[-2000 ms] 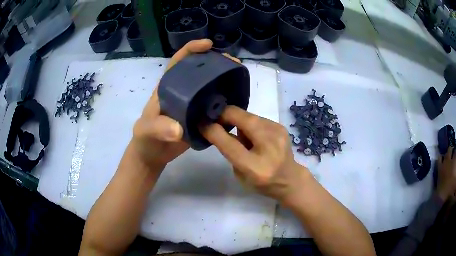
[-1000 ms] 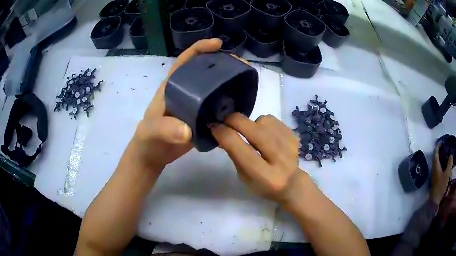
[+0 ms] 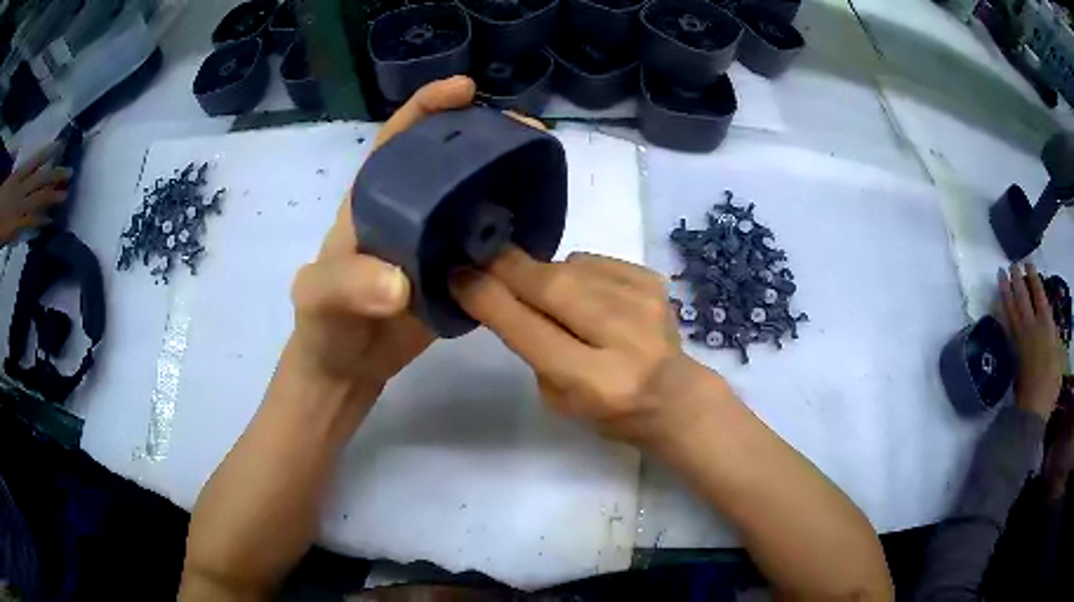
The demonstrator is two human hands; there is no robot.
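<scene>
A dark grey housing cup (image 3: 406, 188) is held up above the white sheeting, tilted with its open side towards the lower right. My left hand (image 3: 353, 282) grips it from the left and behind, thumb on its near side. The centre boss (image 3: 490, 232) shows inside. My right hand (image 3: 589, 323) reaches in, with thumb and fingers bunched just below the boss. The fingertips are partly hidden, and I cannot tell whether they hold a small part. Small dark clip pieces with pale dots lie in a pile at right (image 3: 736, 280) and a smaller pile at left (image 3: 172, 223).
Stacked housing cups (image 3: 689, 106) stand at the back beside a green post (image 3: 336, 59). A black padded ring (image 3: 88, 306) lies at far left, with another person's hand (image 3: 30, 198) above it. At right are another cup (image 3: 978, 365), a stemmed cup (image 3: 1015, 221) and a person's hand (image 3: 1034, 335).
The held cup and both my hands have shifted slightly left and up in view. Another person's hand has appeared at far left. The person's hand at right has moved up.
</scene>
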